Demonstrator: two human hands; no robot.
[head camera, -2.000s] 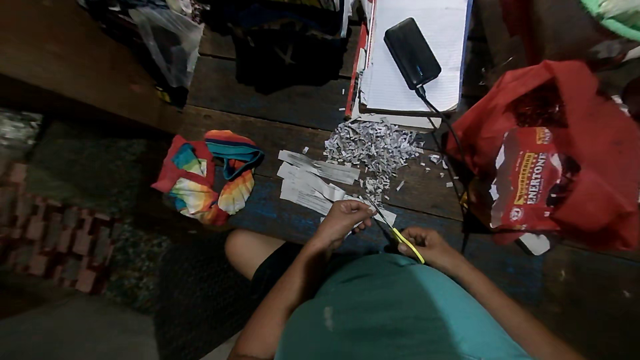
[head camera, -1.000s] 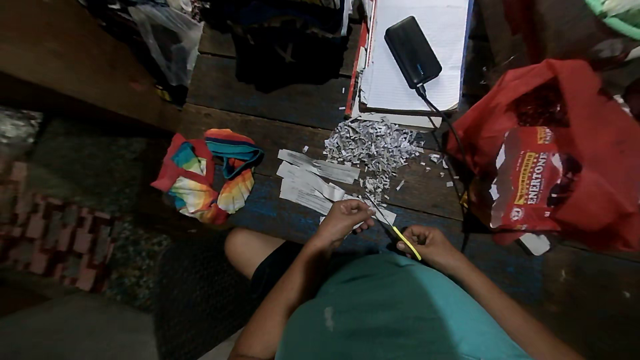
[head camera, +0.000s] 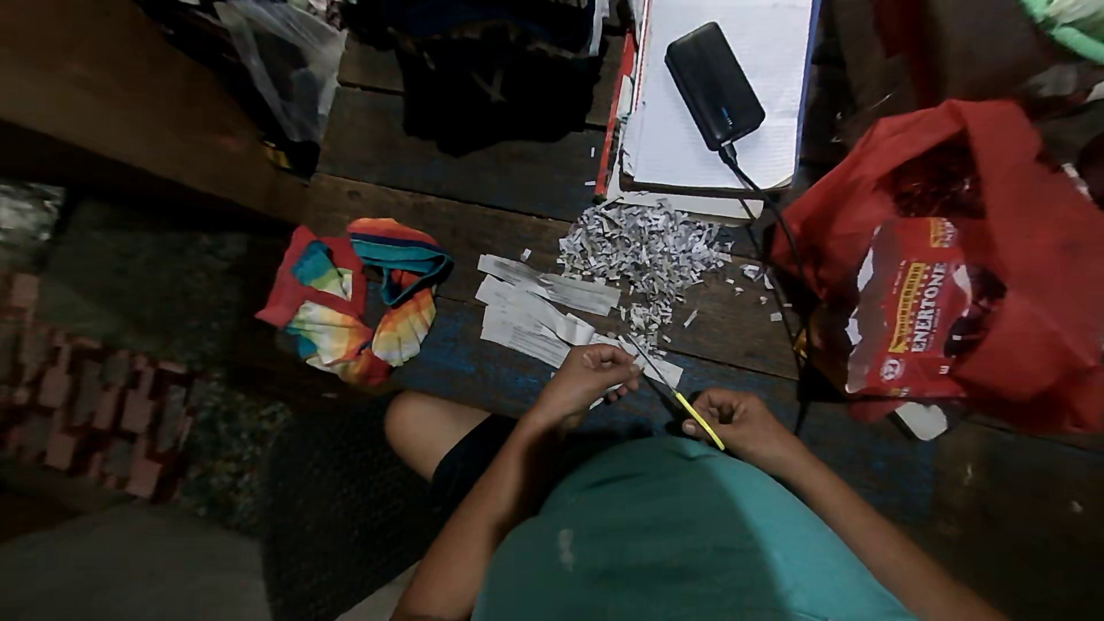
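My right hand (head camera: 733, 421) grips a pair of scissors (head camera: 699, 420) by the yellow handle, with the metal blades pointing up and left. Beside the blade tips, my left hand (head camera: 599, 378) pinches a small piece of paper that its fingers mostly hide. Printed paper strips (head camera: 526, 323) lie fanned on the dark planks, just above and left of my left hand. A heap of small paper snippets (head camera: 647, 246) spreads beyond the blades, and its loose lower end comes close to them.
A black power bank (head camera: 715, 86) with a cable rests on an open lined notebook (head camera: 785, 147). On the right stands a red bag (head camera: 1026, 285) holding a torn red packet (head camera: 914, 302). Colourful cloth (head camera: 401, 293) lies left, dark fabric (head camera: 500, 95) at the top.
The yellow scissor handle and the fingers of my right hand have shifted slightly. My left hand stays in about the same place.
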